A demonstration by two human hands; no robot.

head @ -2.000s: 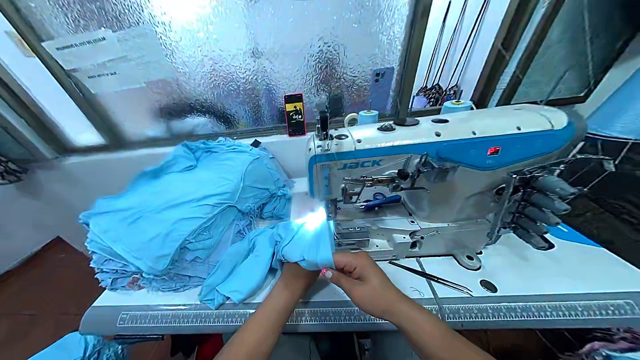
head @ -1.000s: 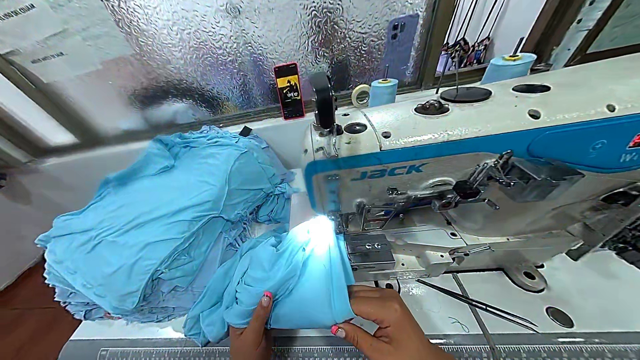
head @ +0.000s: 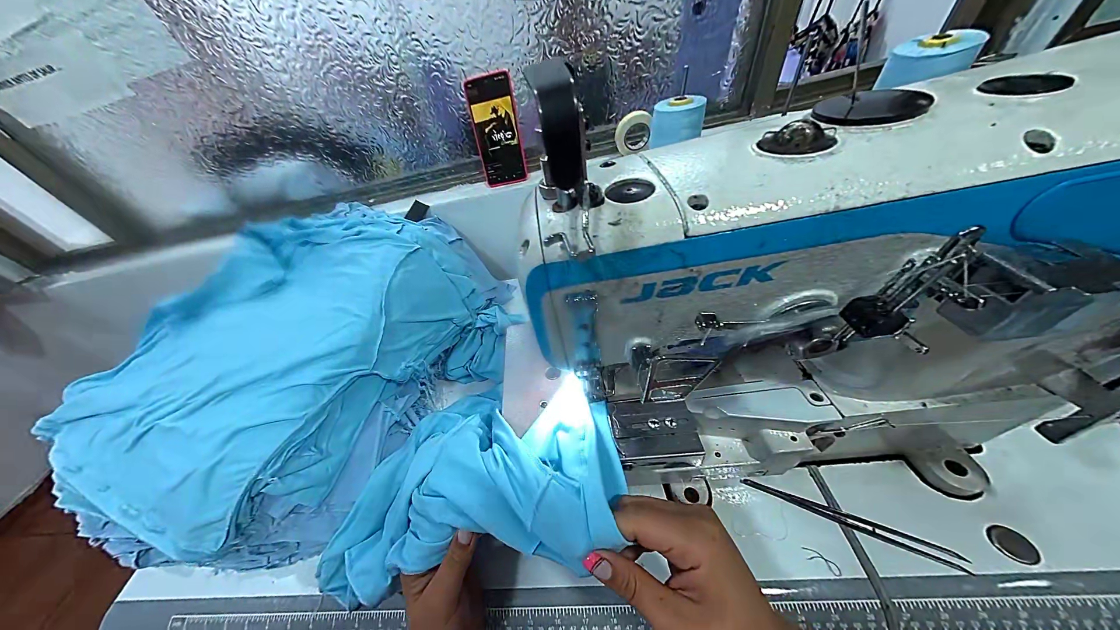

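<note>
A light blue knit garment (head: 490, 481) runs from under the needle area of a Jack industrial sewing machine (head: 700, 280) toward me, lit brightly by the machine's lamp. My right hand (head: 674, 560) pinches the garment's near right edge between thumb and fingers, just below the metal needle plate cover (head: 656, 433). At the lower middle, my left hand (head: 446, 582) holds the cloth from beneath, its thumb on the near edge and its other fingers partly hidden. A large pile of light blue garments (head: 236, 350) lies to the left, close to the held one.
Long metal tweezers (head: 857, 525) lie right of my right hand. A measuring tape strip (head: 560, 617) runs along the table's front edge. Behind stand a phone (head: 496, 127), a tape roll (head: 633, 133) and blue thread cones (head: 679, 120), near a textured window (head: 394, 79).
The view has moved much closer to the machine since the earliest frame. Both hands stay on the garment; its near right edge is now folded and lifted at my right hand.
</note>
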